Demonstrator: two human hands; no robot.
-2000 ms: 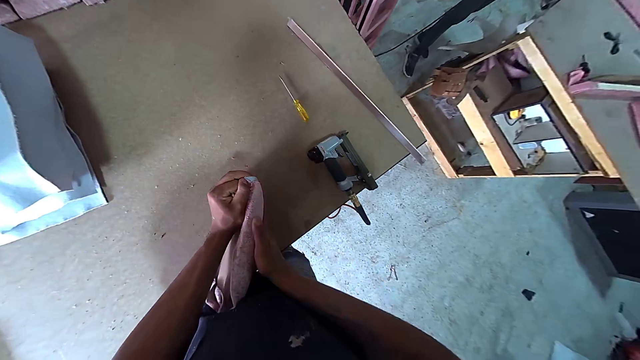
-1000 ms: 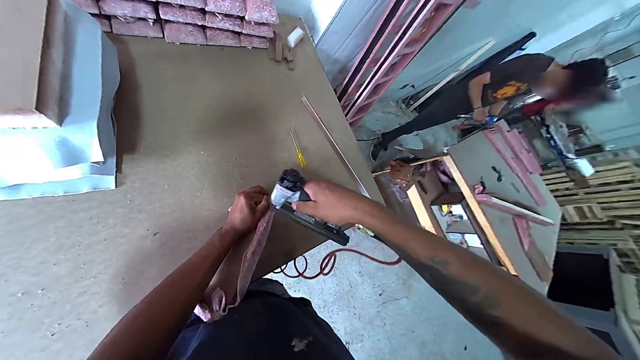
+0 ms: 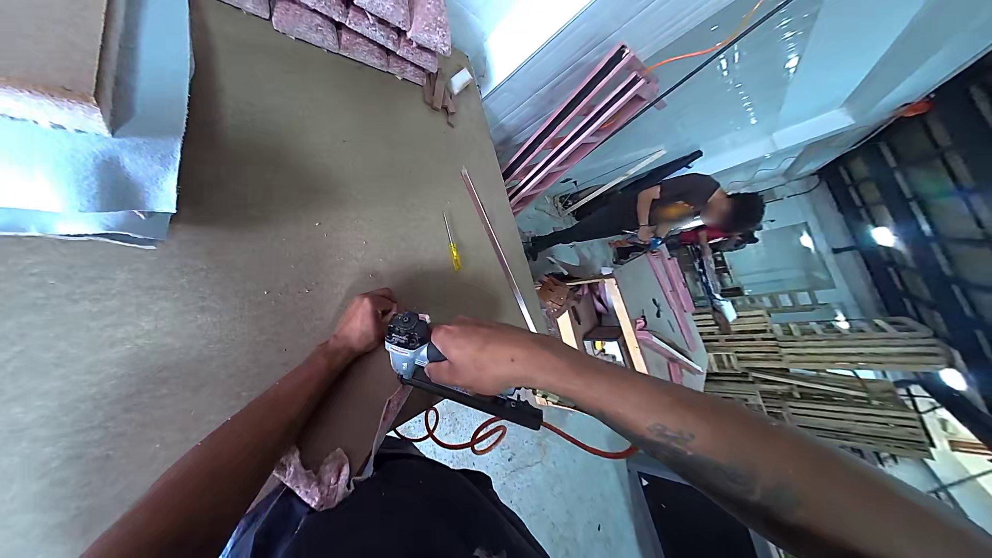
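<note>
My right hand (image 3: 473, 355) is closed around the handle of a pneumatic stapler (image 3: 408, 345), whose black magazine points down to the right. Just left of the tool's head, my left hand (image 3: 366, 322) holds the upper end of a pink fabric-covered piece (image 3: 394, 411) near the table edge; its fingertips are partly hidden. Bunched pink fabric (image 3: 318, 477) hangs at the lower end, against my dark clothing. A screwdriver with a yellow handle (image 3: 455, 256) lies on the brown table above my hands, and a long thin strip (image 3: 497, 246) lies to its right.
Pink wrapped blocks (image 3: 306, 25) are stacked at the table's far end, beside small brown pieces (image 3: 439, 94). Grey-white sheets (image 3: 147, 170) lie at the left. An orange-red coiled air hose (image 3: 484, 435) hangs beyond the table edge. Another person (image 3: 678, 205) stands by a second table (image 3: 643, 291).
My right hand has left the pink piece and taken hold of the stapler, which lay on the table two seconds ago. The view has swung up to show more of the room.
</note>
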